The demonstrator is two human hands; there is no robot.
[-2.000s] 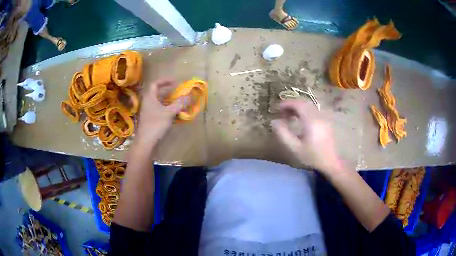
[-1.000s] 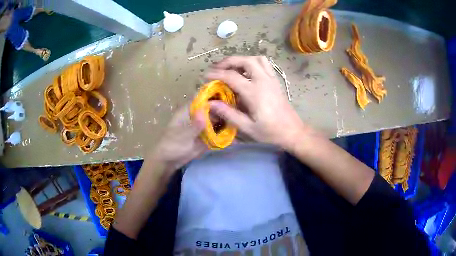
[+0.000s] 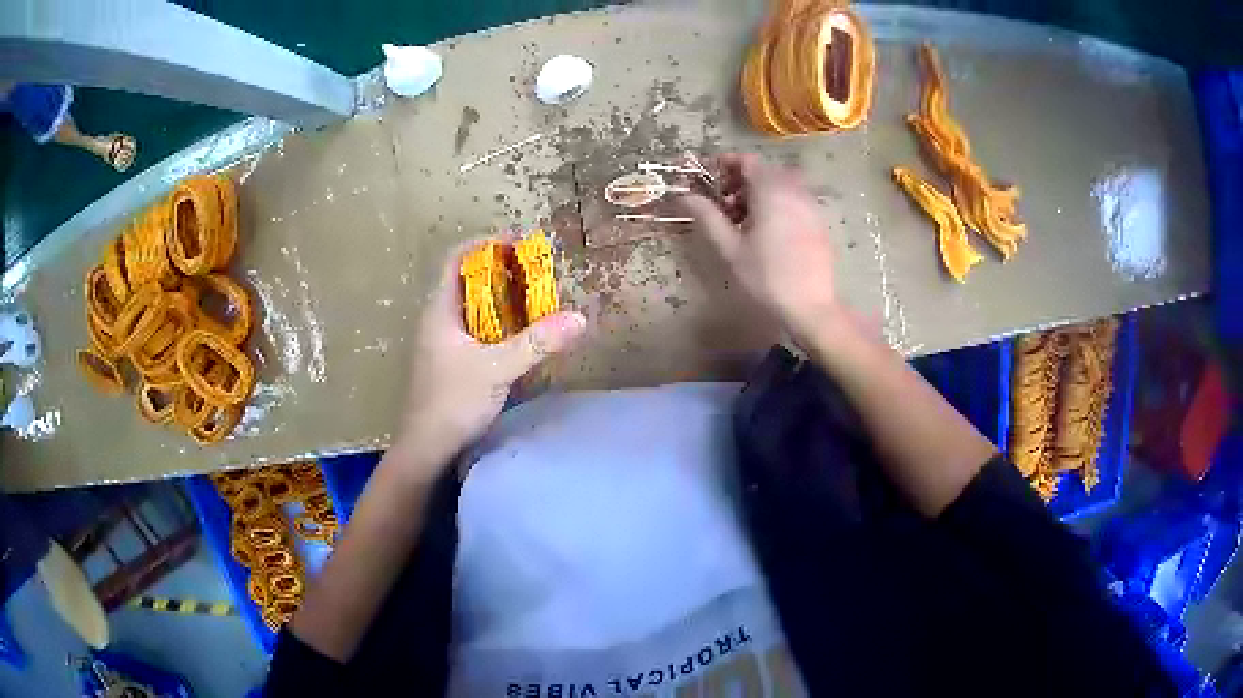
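Note:
My left hand (image 3: 470, 361) holds a small nested bundle of orange pieces (image 3: 540, 282) on edge, just above the bench before my body. Its wavy edges face up and a dark gap shows between its two sides. My right hand (image 3: 777, 246) is over the middle of the bench, fingertips bent at the right end of the thin pale strands (image 3: 637, 187). The hand is slightly blurred, and I cannot tell whether it pinches a strand. A thin pale stick (image 3: 502, 152) lies on the bench to the left of the strands.
An oval ring pile (image 3: 171, 314) lies at bench left. A larger nested bundle (image 3: 818, 75) and loose orange straps (image 3: 965, 177) lie at right. A white bottle (image 3: 412, 68) and white pot (image 3: 563, 79) are near the far edge. Blue crates (image 3: 1121, 423) stand below the bench. A person's foot shows top left.
Both hands were together on the bundle a second ago. My right hand has let go and moved right to the strands. My left hand has kept the bundle, now turned wavy edges up.

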